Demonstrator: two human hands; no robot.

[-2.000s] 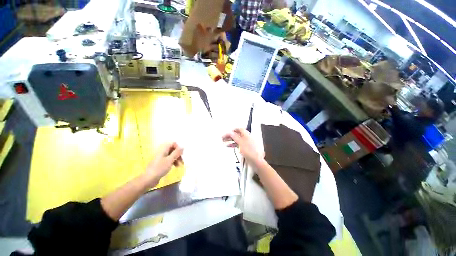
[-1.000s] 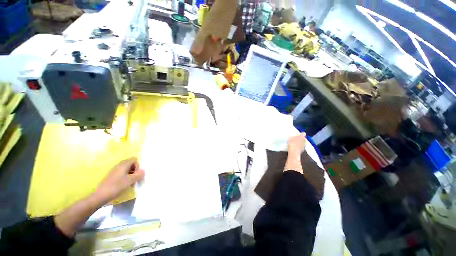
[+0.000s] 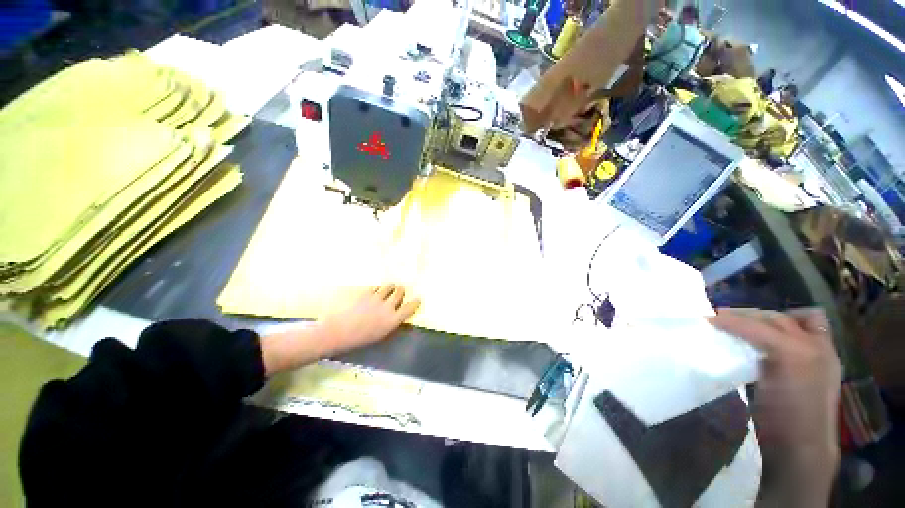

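A yellow fabric panel [image 3: 308, 248] lies flat on the machine bed, its back part under the sewing head [image 3: 375, 149] and the clamp frame. My left hand [image 3: 382, 313] rests on the panel's front edge with its fingers spread, holding nothing. My right hand [image 3: 784, 347], blurred, is at the right and grips the edge of a thin white sheet [image 3: 685, 372]. The sheet is raised and tilted, partly covering the dark brown fabric pieces [image 3: 685, 451] below it.
A thick fanned stack of yellow panels [image 3: 99, 179] is at the left. Teal-handled thread snips [image 3: 548, 385] lie near the table's front edge. The control screen [image 3: 675, 177] stands at the back right, with thread cones [image 3: 571, 171] beside it. A thin black cable [image 3: 592, 268] curls on the table.
The view has swung left, bringing the yellow stack in. My left hand now lies flat on the panel's front edge. My right hand has the white sheet lifted, with brown fabric showing beneath.
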